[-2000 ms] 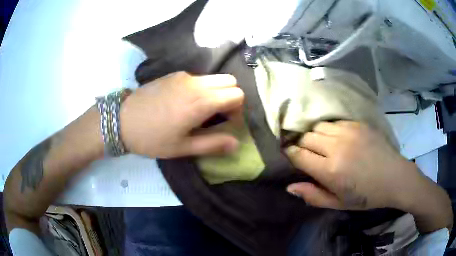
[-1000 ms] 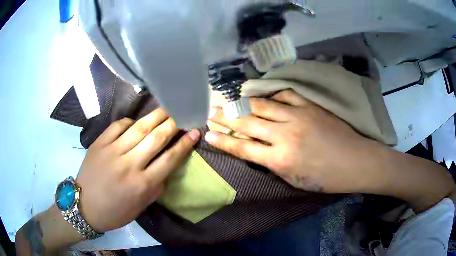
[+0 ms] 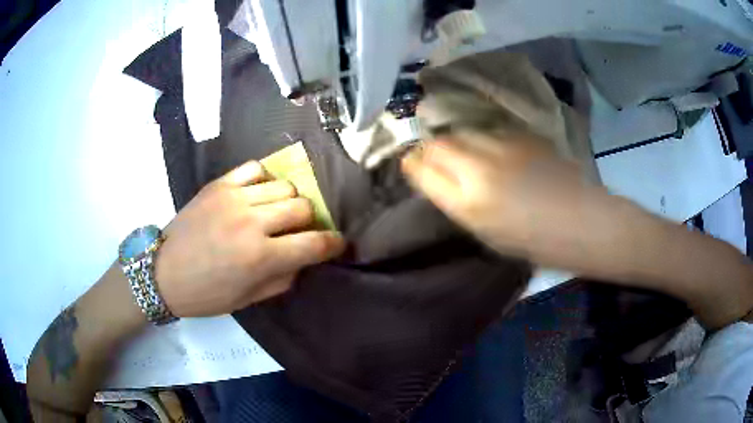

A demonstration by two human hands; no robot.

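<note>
A dark brown garment panel (image 3: 355, 322) lies on the machine table under the machine head and hangs over its front edge. A yellow-green patch (image 3: 304, 178) lies on it, partly under my left hand. My left hand (image 3: 248, 240) rests on the panel and patch, its fingers bent, thumb and fingertips at the cloth. My right hand (image 3: 487, 190) is blurred, at the beige pocket bag (image 3: 512, 91) and dark cloth right of the needle area. Its fingertips seem to pinch cloth, but blur hides the exact hold. The presser foot (image 3: 330, 116) shows just beyond the patch.
The white machine head (image 3: 376, 49) stands over the cloth, with a pale ribbed knob (image 3: 458, 29) on it. A white nozzle (image 3: 202, 83) is left of the needle. The white table (image 3: 82, 149) has a printed scale near its front edge.
My left hand has moved right and slightly up, with its fingers more bent. The patch has shifted away from me. My right hand has lifted back from the needle area, and the cloth between the hands is folded.
</note>
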